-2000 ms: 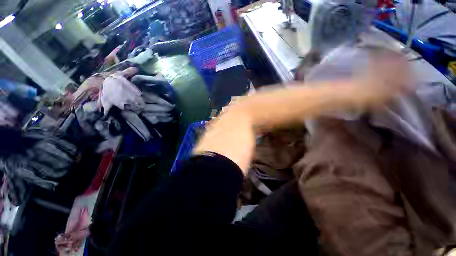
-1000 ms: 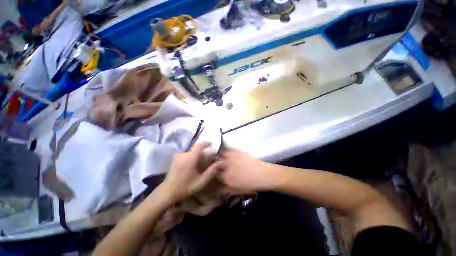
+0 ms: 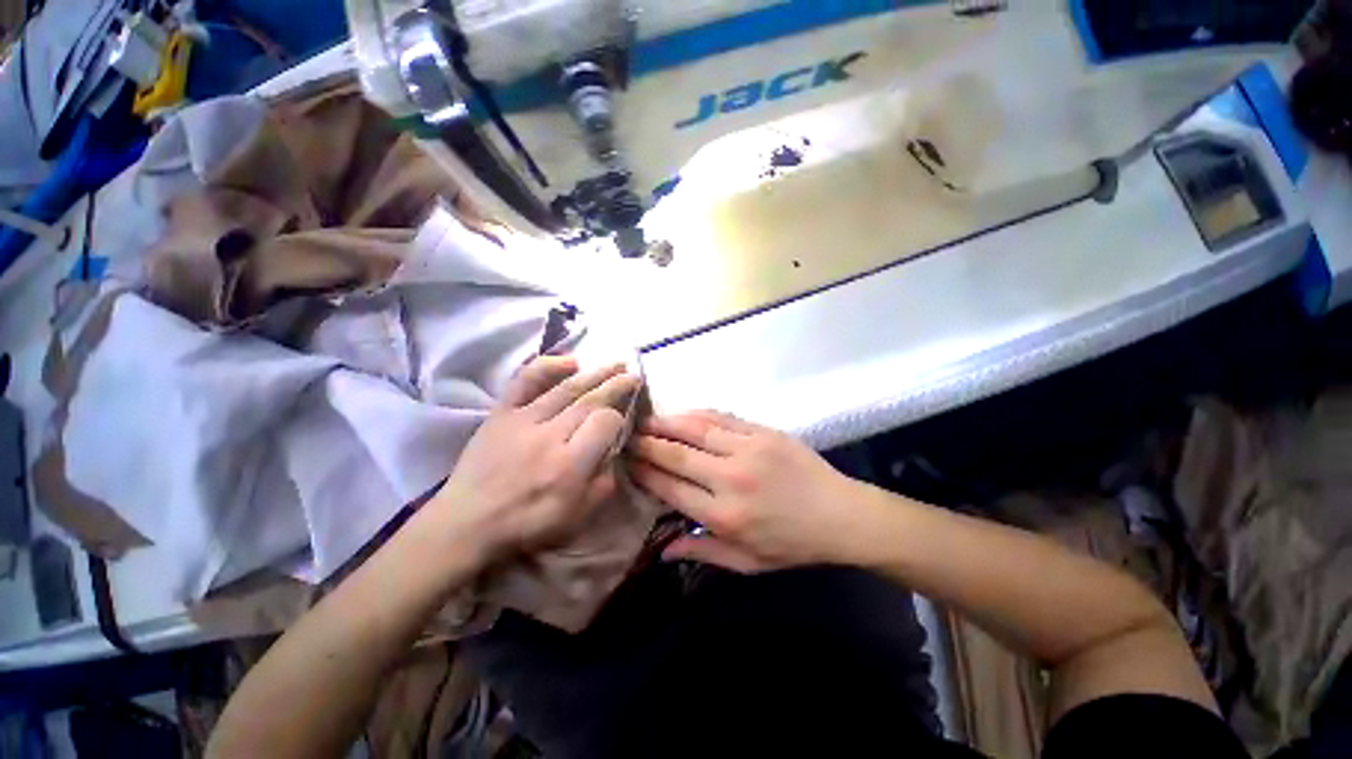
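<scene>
The brown shell fabric lies in soft folds left of the needle. Pale grey lining spreads over the table in front of it. A narrow layered seam edge runs from near the brightly lit presser foot toward me. My left hand lies on the fabric with its fingertips pressing the seam edge. My right hand holds the same edge from the right, fingers close together. Brown cloth hangs over the table's front edge below my hands. Glare hides the needle point.
The white sewing machine head with "JACK" lettering crosses the top. The white table's front edge runs up to the right. Brown bundled pieces lie at lower right. A yellow item and blue parts stand at upper left.
The view has come closer to the needle area. My hands remain at the seam edge; my left hand now lies flatter on the cloth, and my right fingers are straighter.
</scene>
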